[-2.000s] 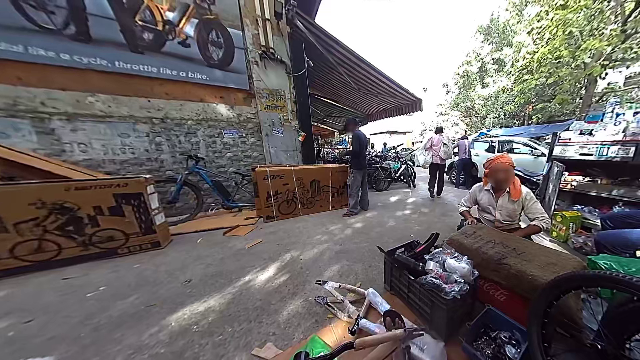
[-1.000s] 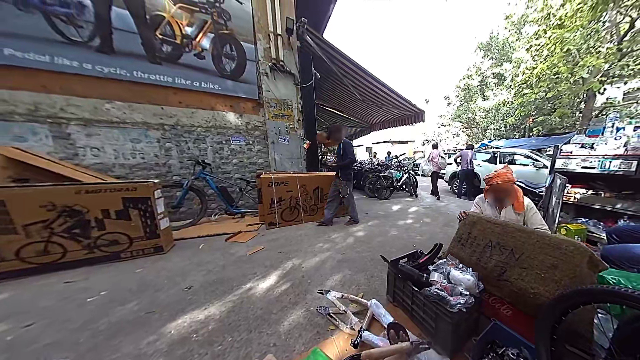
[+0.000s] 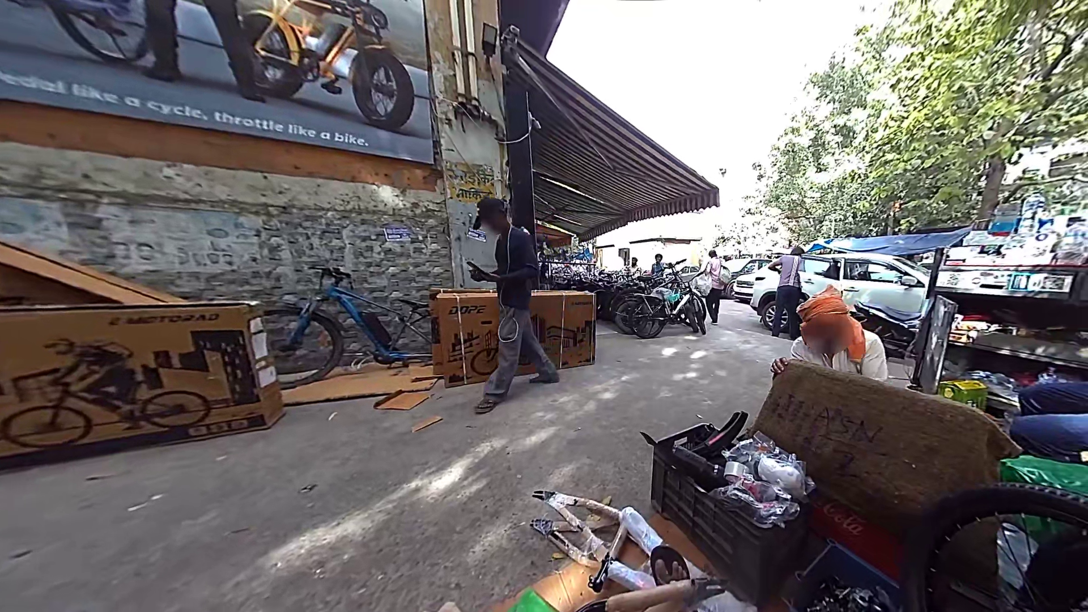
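Note:
Neither my left hand nor my right hand is in view. Low in the head view, a bicycle frame [image 3: 586, 531] with partly wrapped tubes lies on a brown sheet. Next to it a foot in a dark sandal [image 3: 667, 565] shows. A black plastic crate [image 3: 722, 535] holds dark parts and clear bags of parts [image 3: 769, 480]. Behind the crate, a brown fabric-covered board [image 3: 884, 433] with handwriting is tilted up, a person's hand at its top edge. The red crate [image 3: 854, 527] is below it. A bicycle wheel [image 3: 926, 544] is cut off at the lower right.
A blue crate [image 3: 837, 574] holds small metal parts. Cartons [image 3: 136, 374] and a blue bicycle [image 3: 365, 327] line the left wall. A person [image 3: 510, 297] walks along the lane. Another person in an orange head wrap [image 3: 833, 336] is behind the board. Parked bicycles [image 3: 663, 306] and a white car [image 3: 850, 280] are farther back.
The fabric-covered board lay flatter two seconds ago and is now tilted up. The person in the orange head wrap has bent lower behind it. The person by the carton has walked left.

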